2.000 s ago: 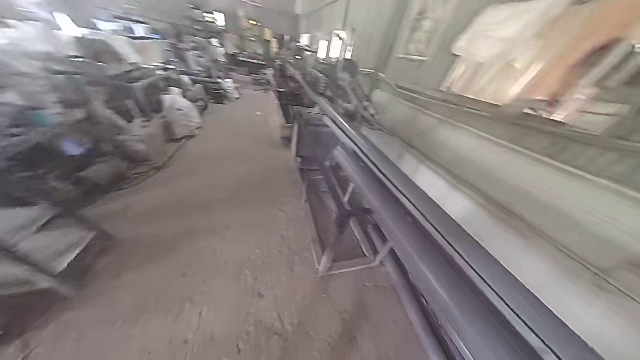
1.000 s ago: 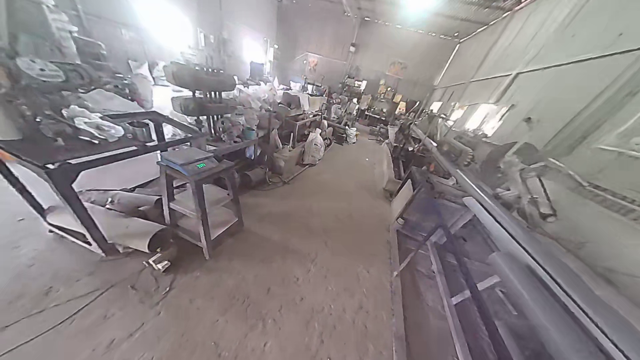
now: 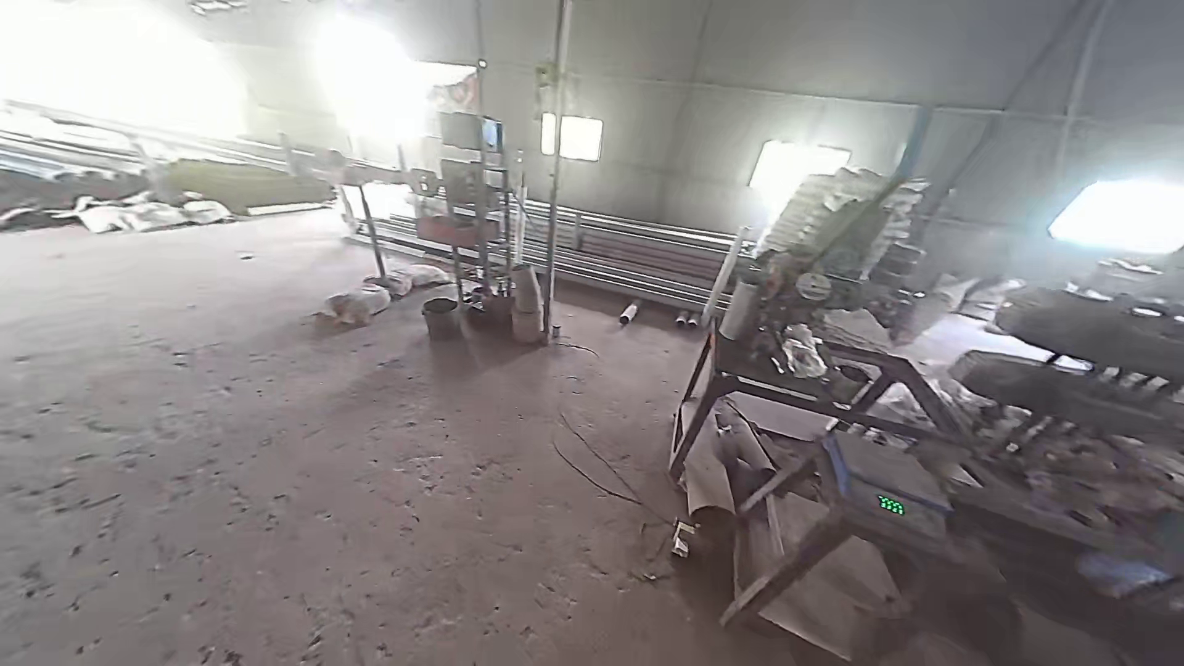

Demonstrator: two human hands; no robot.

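Neither my left hand nor my right hand shows in the head view, so what they hold cannot be told. Nearest on the right stands a low metal-framed stand bearing a digital scale [image 3: 883,481] with a lit green display. Behind it is a dark metal-framed table [image 3: 795,393] with a machine and a crumpled plastic bag [image 3: 803,351] on top. Wide pipes [image 3: 710,476] lie on the floor under this table.
A thin cable [image 3: 601,481] runs over the dusty floor to a power socket [image 3: 683,538]. Farther off are a dark bucket [image 3: 442,319], filled sacks [image 3: 359,303], an upright pole [image 3: 555,185] and a rack of long pipes [image 3: 647,254] along the wall.
The view has swung far to the left, away from the long metal trough and aisle. The scale stand, at left one second ago, now shows at right.
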